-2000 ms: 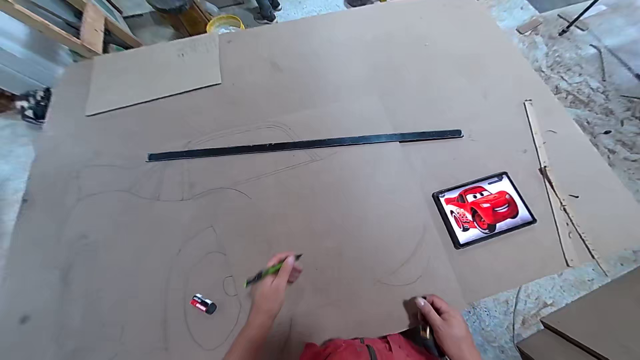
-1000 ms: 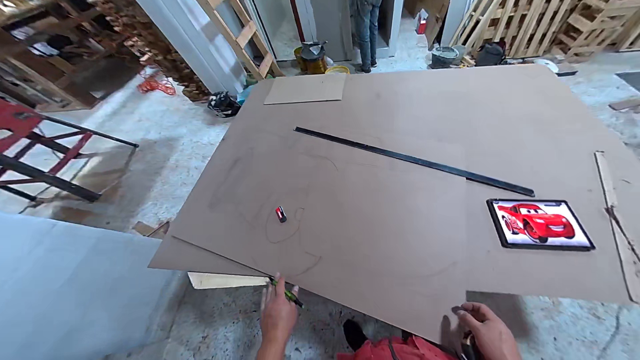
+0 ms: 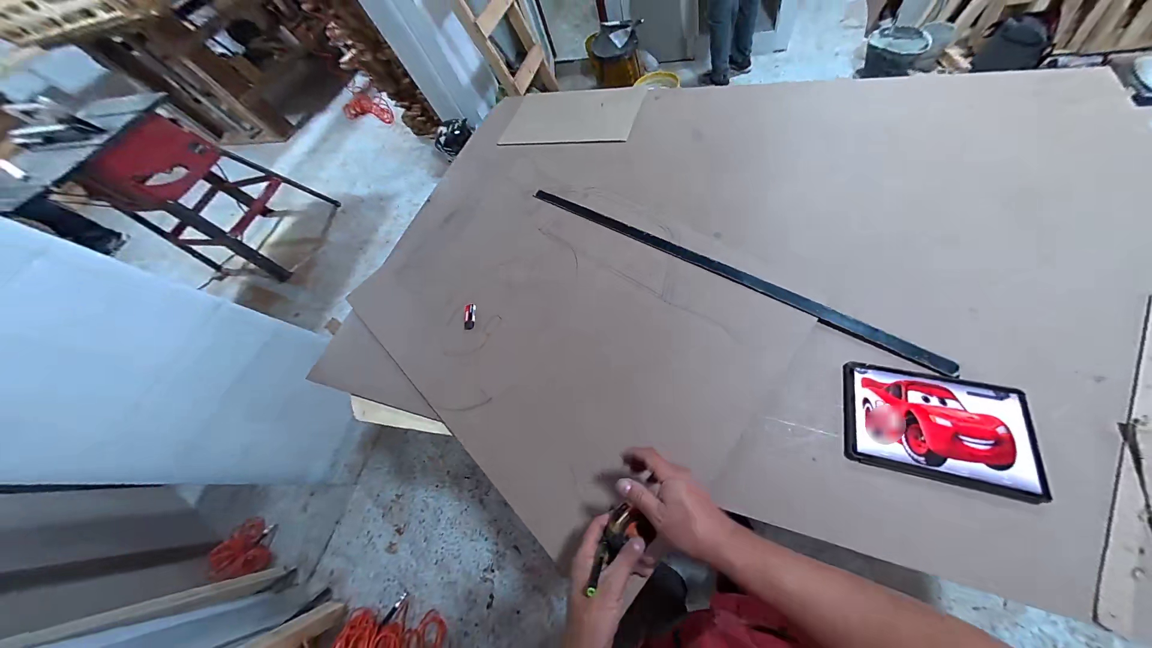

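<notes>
My left hand [image 3: 607,567], low in the middle over the near edge of a brown fibreboard sheet [image 3: 720,216], holds a green and black marker [image 3: 598,569]. My right hand [image 3: 679,508] meets it from the right, around a small dark and orange object [image 3: 635,525], partly hidden by fingers. Faint curved pencil lines cross the board. A long black straightedge [image 3: 747,281] lies diagonally on it. Right of the hands, a black-framed tablet [image 3: 945,432] shows a red cartoon car. A small red, black and white item [image 3: 470,316], possibly an eraser, lies to the left.
Another sheet corner [image 3: 369,364] sticks out at left. A light panel piece [image 3: 573,117] lies at the far edge, a wooden strip [image 3: 1129,540] at right. Orange cords [image 3: 241,549] lie on the floor. A red-topped stand [image 3: 153,162] is upper left; a person's legs [image 3: 731,36] show behind.
My hands were apart, the left with the marker and the right near the tablet; they have come together. The straightedge looks more slanted as the view has turned.
</notes>
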